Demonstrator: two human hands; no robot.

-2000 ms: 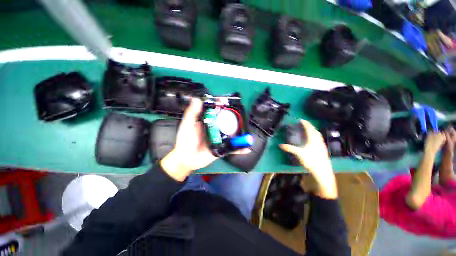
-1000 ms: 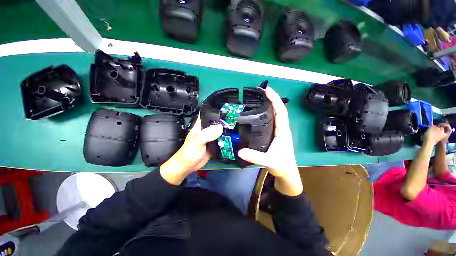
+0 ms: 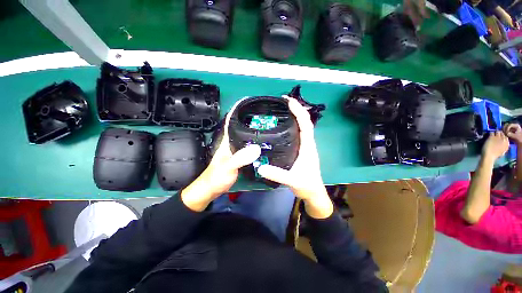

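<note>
A closed black housing (image 3: 279,137) is held in both hands above the green bench, its oval opening facing up and away. A green circuit board (image 3: 263,122) shows inside the opening, and a second small green board (image 3: 260,165) shows between the thumbs. My left hand (image 3: 223,169) grips the housing's left side, with the thumb on its near face. My right hand (image 3: 305,166) grips the right side, with the thumb near the lower board. The fingers behind the housing are partly hidden.
Black shells lie on the bench (image 3: 51,171) at left, including a ribbed shell (image 3: 186,105), and pile up at right (image 3: 423,117). Black units (image 3: 281,28) stand on the conveyor beyond the white edging. A carton (image 3: 389,229) is below right. A person in pink (image 3: 486,214) sits at far right.
The two black halves have come together; the gap at the top of the rim is gone. Two seconds ago my left hand held the open unit and my right hand was at another shell.
</note>
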